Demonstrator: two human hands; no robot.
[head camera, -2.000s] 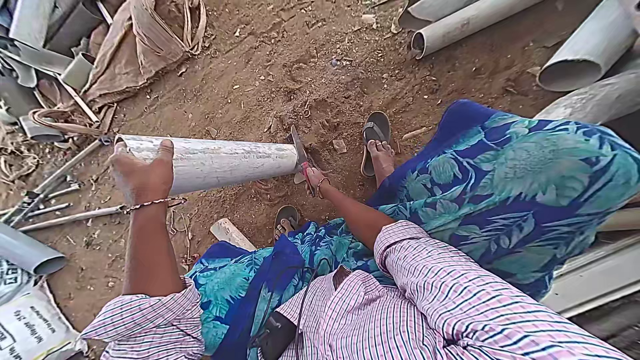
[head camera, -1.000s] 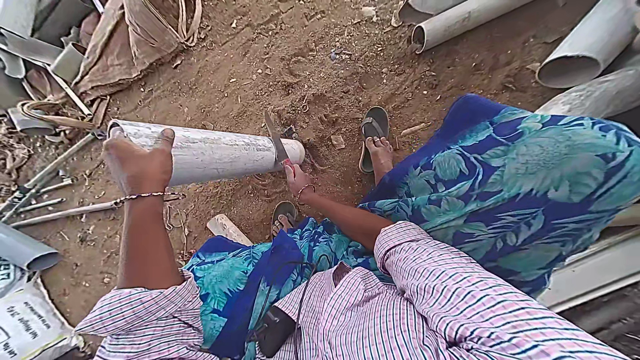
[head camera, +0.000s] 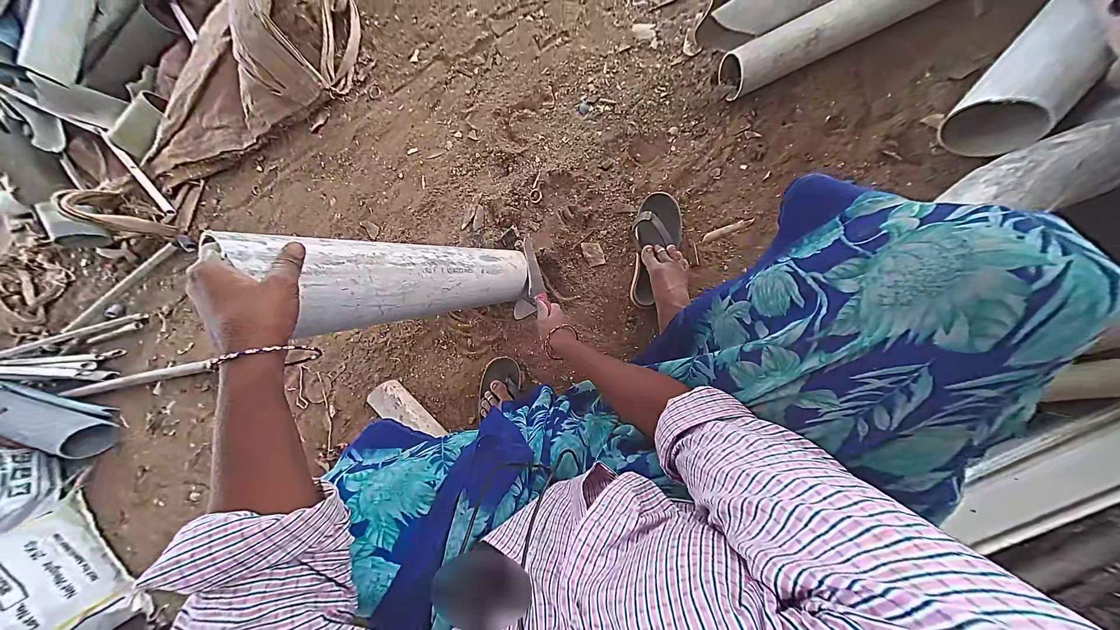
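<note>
My left hand (head camera: 245, 293) grips the near, wider end of a whitish-grey plastic pipe (head camera: 411, 278), thumb on the outside and fingers over the rim. The pipe lies across the view, its far end low over the sandy ground. At that far end my right hand (head camera: 553, 322) is closed on the red handle of a knife-like blade (head camera: 532, 269). The grey metal blade stands crosswise against the pipe's end. A small greyish piece (head camera: 524, 309) shows beside the blade; whether it is part of the tool or a scrap, I cannot tell.
Large grey pipes (head camera: 1006, 122) lie at the upper right. Pipe offcuts (head camera: 61, 52) and brown sacking (head camera: 236, 79) fill the upper left. Thin rods (head camera: 131, 376) and a printed white sack (head camera: 61, 560) are at the left. My sandalled feet (head camera: 667, 267) rest on the sand beside a short offcut (head camera: 404, 407).
One second ago the blade lay across the pipe a little short of its far end; now it is at the end itself. The left hand keeps its hold on the pipe.
</note>
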